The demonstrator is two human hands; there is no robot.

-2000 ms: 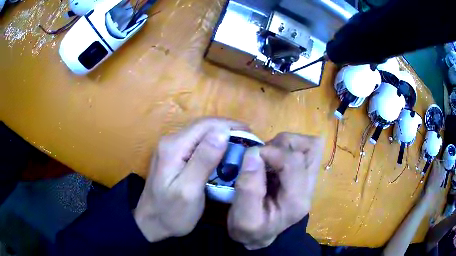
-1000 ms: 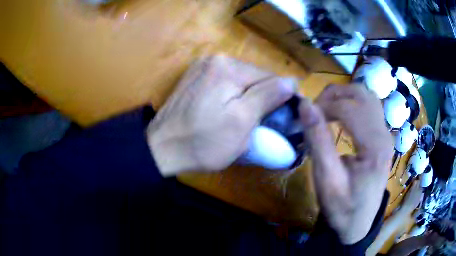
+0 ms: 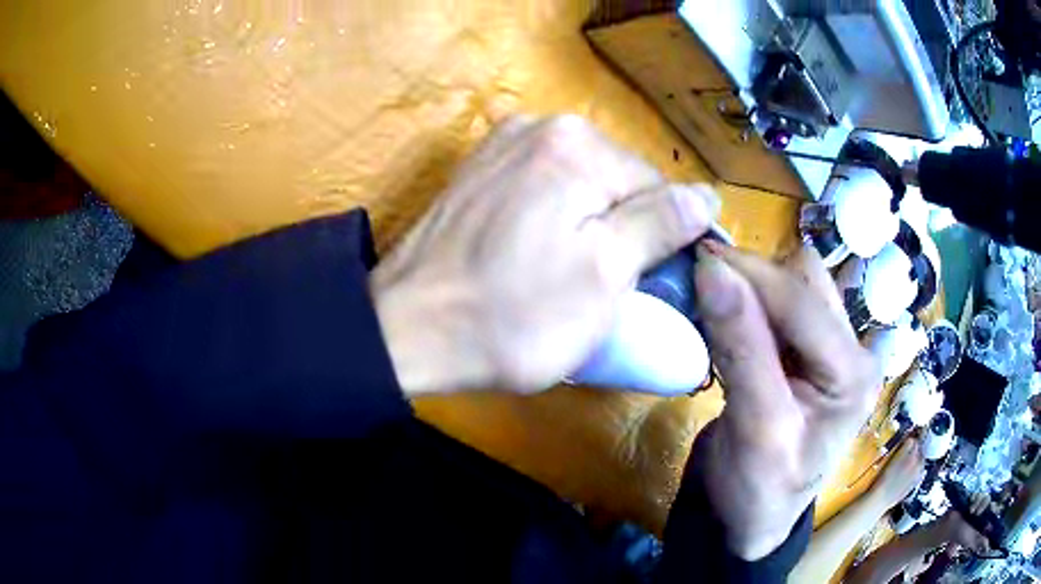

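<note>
A white rounded camera shell with a dark grey opening is between my two hands. My left hand is closed around its upper left side, with the back of the hand towards me. My right hand pinches at the dark opening's right edge with thumb and fingers. The fingertips of both hands nearly meet there. What they pinch is too small and blurred to tell.
The metal screw feeder stands at the upper right. The black electric screwdriver is right of it. Part-assembled white camera units run down the right side. Another person's forearm reaches in at the lower right. Orange-brown tabletop lies at left.
The view has turned, and the capsule unit at upper left has left the picture. The shell in my hands has turned, its white side now towards me. Both hands still hold it.
</note>
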